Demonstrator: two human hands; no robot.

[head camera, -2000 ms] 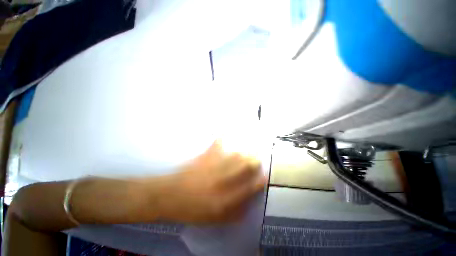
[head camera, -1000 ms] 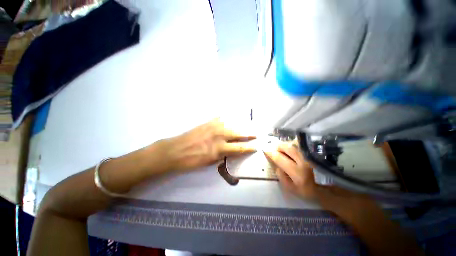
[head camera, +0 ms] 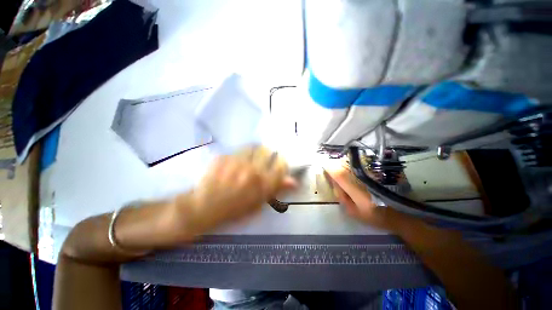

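Observation:
A pale piece with angled ends and a thin dark edge (head camera: 166, 124), likely a collar piece, lies on the white table left of the machine. A folded or second pale part (head camera: 230, 112) overlaps its right end. My left hand (head camera: 242, 178) is blurred, at the near side of the pale part, fingers bent; whether it grips it is unclear. My right hand (head camera: 352, 191) is by the needle area (head camera: 333, 153), partly behind the black curved bar. What lies under its fingertips is washed out by glare.
The white sewing machine head with blue stripe (head camera: 363, 97) fills the upper right. Dark navy fabric (head camera: 66, 72) lies upper left over brown cardboard (head camera: 15, 181). A black phone-like object (head camera: 496, 181) is on the right. The ruler edge (head camera: 290, 254) runs along the front; blue baskets (head camera: 414, 300) show below.
The pale piece now shows on the table at left. My left hand has moved slightly left, away from the needle, with its fingers bent. My right hand stays near the needle.

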